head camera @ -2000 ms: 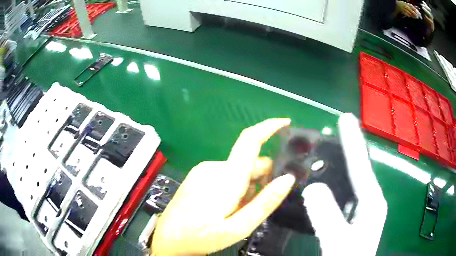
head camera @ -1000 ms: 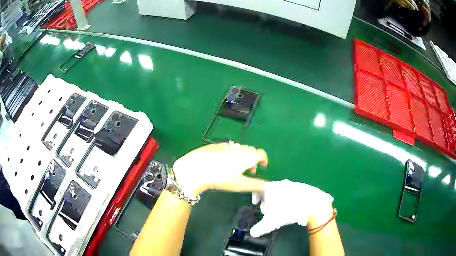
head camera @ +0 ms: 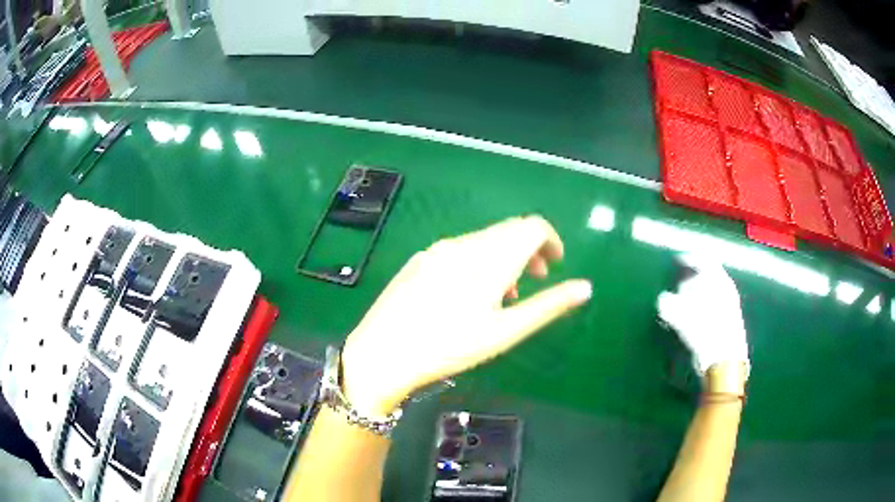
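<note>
My left hand (head camera: 447,309), bare with a bracelet, is at the centre above the green surface, fingers apart and empty. My right hand (head camera: 707,314), in a white glove, is at the right, its fingers closed on a blurred dark housing (head camera: 683,265) that it mostly covers. A black phone housing (head camera: 476,456) lies at the bottom centre, cut off by the picture's edge. Another housing (head camera: 353,208) with an open lower part lies beyond my left hand. A third (head camera: 280,392) lies beside the white tray, left of my wrist.
A white tray (head camera: 49,324) holding several black housings stands at the left, over a red tray edge (head camera: 231,402). A red divided tray (head camera: 756,167) lies at the right. A small housing (head camera: 101,149) lies far left. An off-white machine housing (head camera: 471,15) stands at the back.
My hands have moved apart, the right one outward to the housing at the right. The housing beyond my left hand has shifted left. The bottom-centre housing is now uncovered.
</note>
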